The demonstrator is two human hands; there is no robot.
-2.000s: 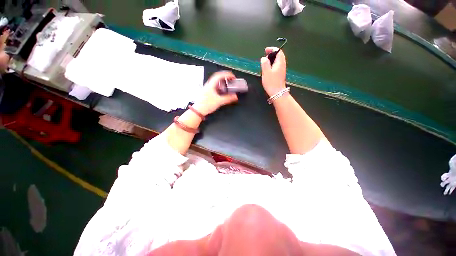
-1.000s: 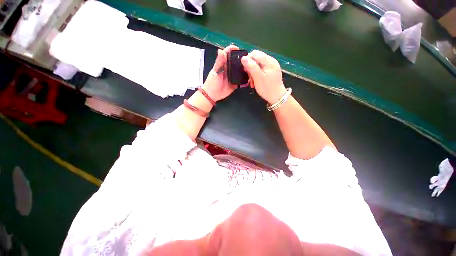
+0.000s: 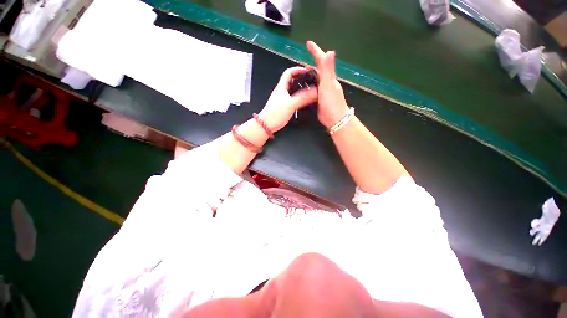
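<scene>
A black adapter with its dark cord bunched against it (image 3: 303,82) is held above the black bench top (image 3: 373,133). My left hand (image 3: 288,98) is curled around it. My right hand (image 3: 327,87) is upright with its palm side against the adapter and its fingers extended, not gripping. A small light end hangs below the adapter. The fingers hide part of it. A stack of white sheets (image 3: 186,69) lies on the bench to the left of my hands.
The green conveyor belt (image 3: 373,46) with its teal edge (image 3: 398,102) runs beyond the bench. Wrapped units (image 3: 269,10) lie on it, others (image 3: 521,59) at the right. A crumpled white glove-like thing (image 3: 545,221) lies at the bench's right. A red stool (image 3: 37,118) stands at left.
My hands have come together from apart. The black block, earlier in my left hand with the cord in my right, now has the cord bunched against it. My right fingers have straightened. The view has shifted slightly.
</scene>
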